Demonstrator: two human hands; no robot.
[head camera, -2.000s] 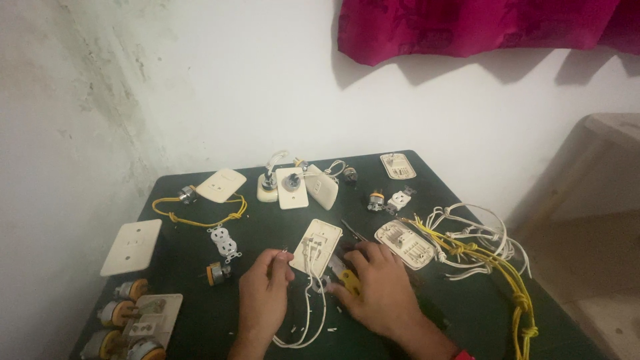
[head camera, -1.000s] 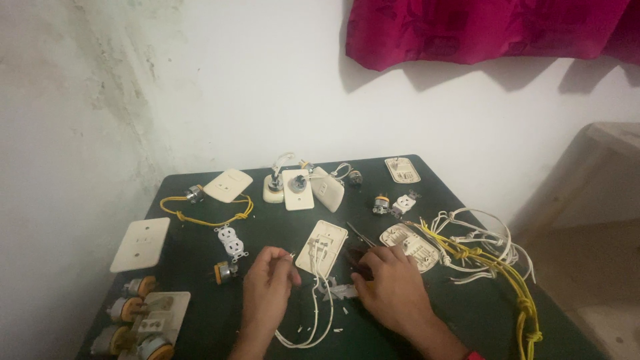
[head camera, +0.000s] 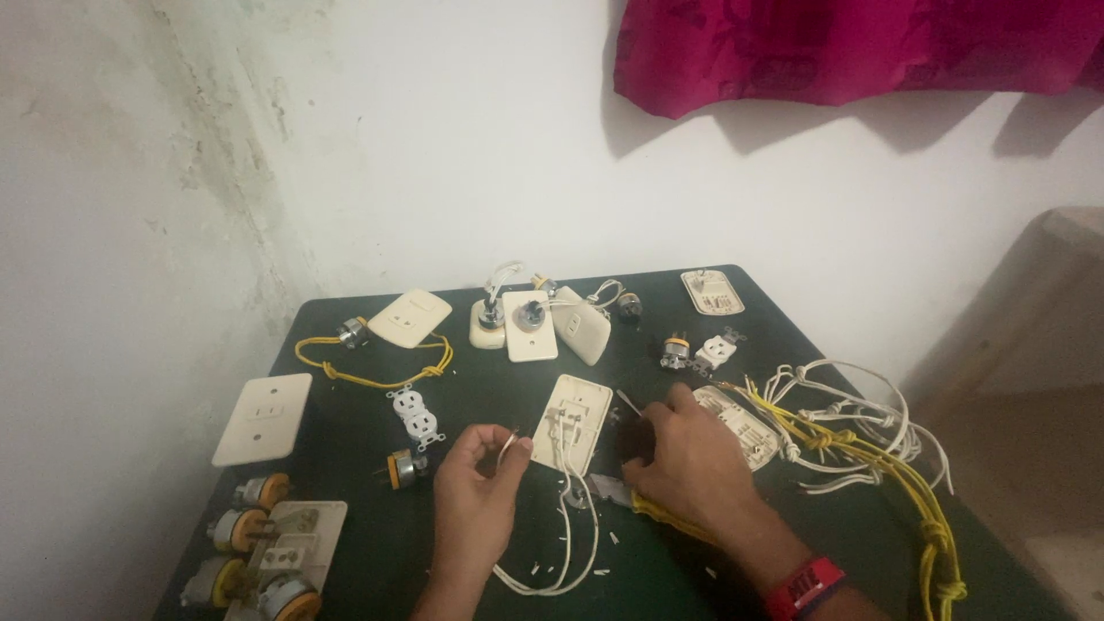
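Pinched between the thumb and fingers of my left hand (head camera: 479, 496) is the end of a white wire (head camera: 507, 448). The wire loops below a cream outlet plate (head camera: 595, 405), which lies back side up with wires joined to its terminals. To the right, my right hand (head camera: 694, 457) is curled palm down; what its fingers grip is hidden. A thin metal shaft (head camera: 628, 400) shows by its fingertips. Beneath the hand lies a yellow-handled tool (head camera: 673, 516) with a grey metal end (head camera: 609, 489).
Yellow wires (head camera: 927, 492) and knotted white wires (head camera: 901, 431) lie right, beside another plate (head camera: 742, 427). Several plugs (head camera: 237, 528) and a cream plate (head camera: 323, 526) sit front left. A white duplex receptacle (head camera: 416, 417) and yellow wire loop (head camera: 379, 378) lie behind them. Wired outlets (head camera: 530, 345) stand near the wall.
The yellow tool handle, out of sight one second ago, shows again under my right hand. My left hand stays beside the plate, at the wire end.
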